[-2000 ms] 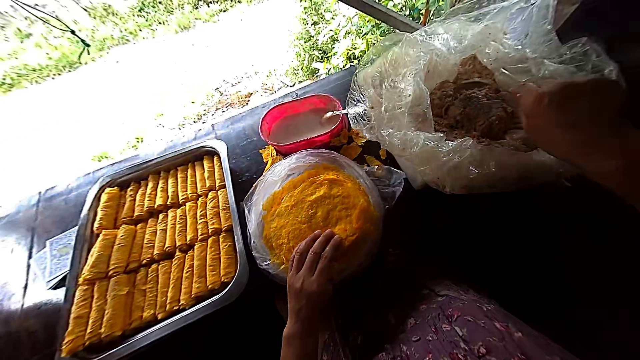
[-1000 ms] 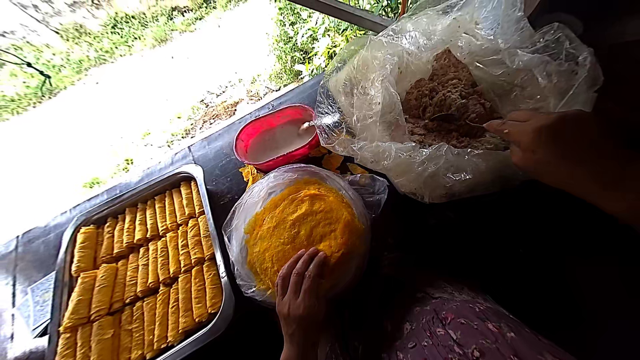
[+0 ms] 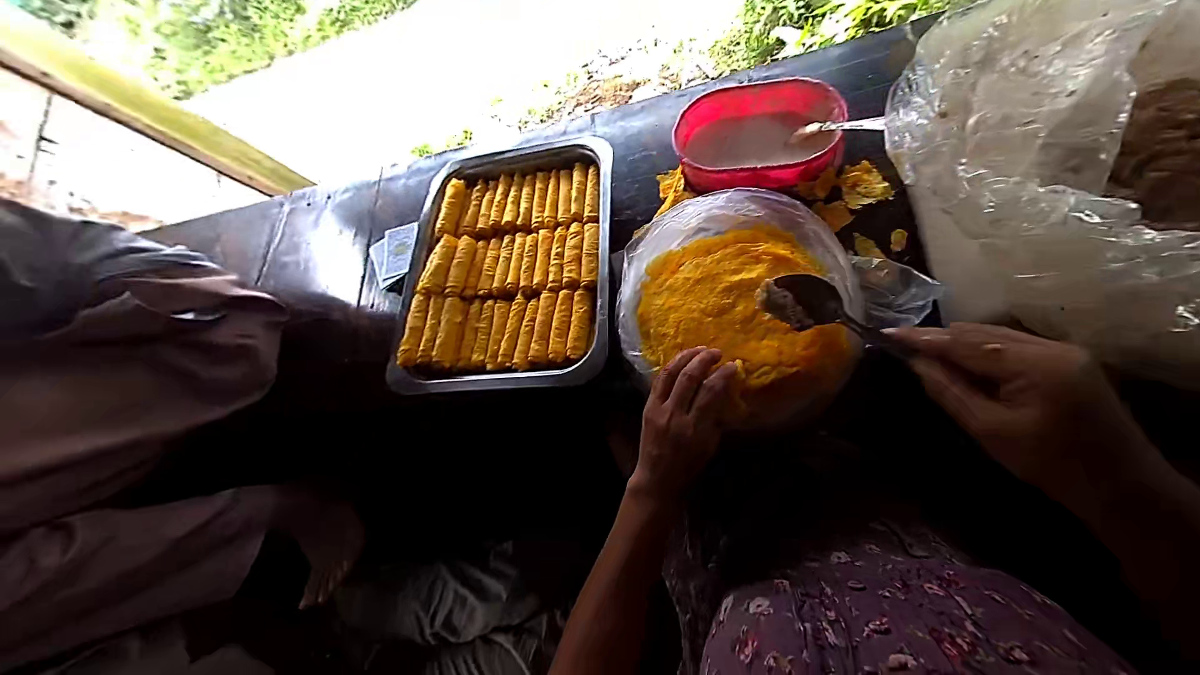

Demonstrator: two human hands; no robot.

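Observation:
Thin orange-yellow wrapper sheets (image 3: 703,291) lie stacked on a round surface covered in clear plastic. The fingertips of my left hand (image 3: 680,412) rest on the near edge of the stack, fingers slightly apart. My right hand (image 3: 994,375) grips the handle of a metal spoon (image 3: 816,302), whose bowl is over the middle of the sheets and carries some brownish filling. At the right, more brown filling (image 3: 1162,155) sits in a large clear plastic bag (image 3: 1003,216). Rows of rolled orange-yellow pieces (image 3: 511,262) fill a rectangular metal tray (image 3: 607,281) left of the stack.
A red plastic tub (image 3: 694,169) of whitish liquid stands behind the stack, with a utensil in it. Torn wrapper scraps (image 3: 862,185) lie beside it. Small packets (image 3: 397,251) lie left of the tray on the dark wooden surface (image 3: 314,234). Another person (image 3: 122,375) sits at the left.
My right hand has moved from the bag of filling to above the wrapper sheets, holding the spoon. My left hand remains at their near edge. The view has swung left.

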